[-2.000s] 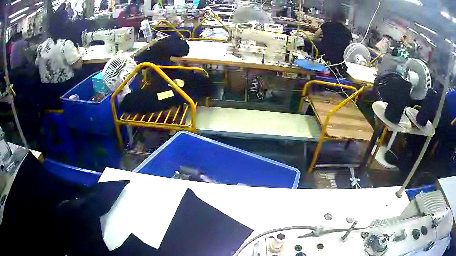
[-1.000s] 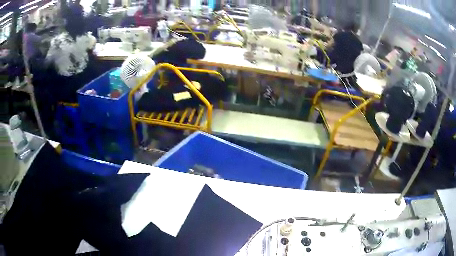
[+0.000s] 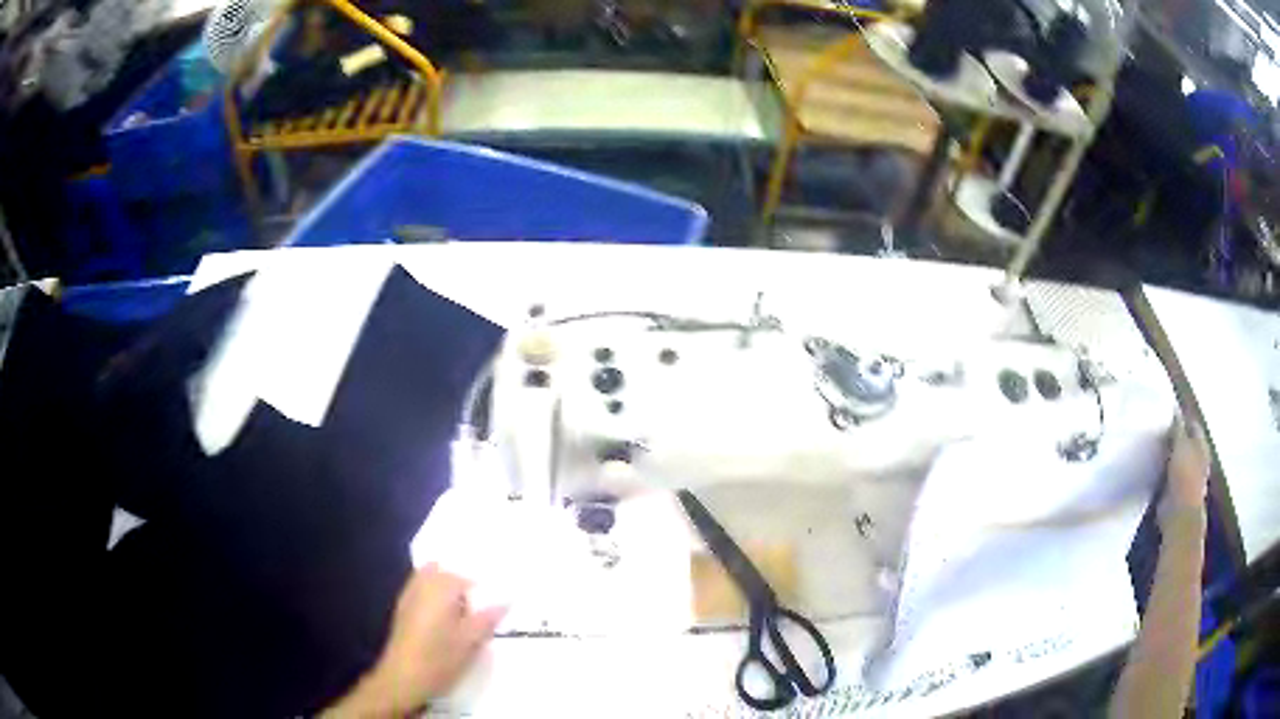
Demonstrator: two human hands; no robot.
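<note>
Dark fabric panels point(image 3: 211, 562) spread over the left of the white table, reaching the needle area. The off-white sewing machine head point(image 3: 716, 421) lies across the middle. My left hand point(image 3: 428, 639) is at the table's front, just below the bright, washed-out needle area; whether its fingers hold anything is unclear. My right hand point(image 3: 1186, 471) reaches to the right end of the machine, beside the hanging white sheet point(image 3: 1018, 548); its fingers are blurred and its grip cannot be told. Black shears point(image 3: 758, 597) lie in front of the head, over a tan paper point(image 3: 723, 587).
A blue bin point(image 3: 491, 190) stands behind the table. Yellow-railed trolleys point(image 3: 856, 91) and a white thread stand point(image 3: 1011, 99) with dark cones are beyond. A printed ruler point(image 3: 969, 674) runs along the front edge. A pole rises at the table's back right.
The view has tilted down, bringing the shears, sheet and front edge into sight. Both my hands have come into view. The fabric panels look about the same on the table.
</note>
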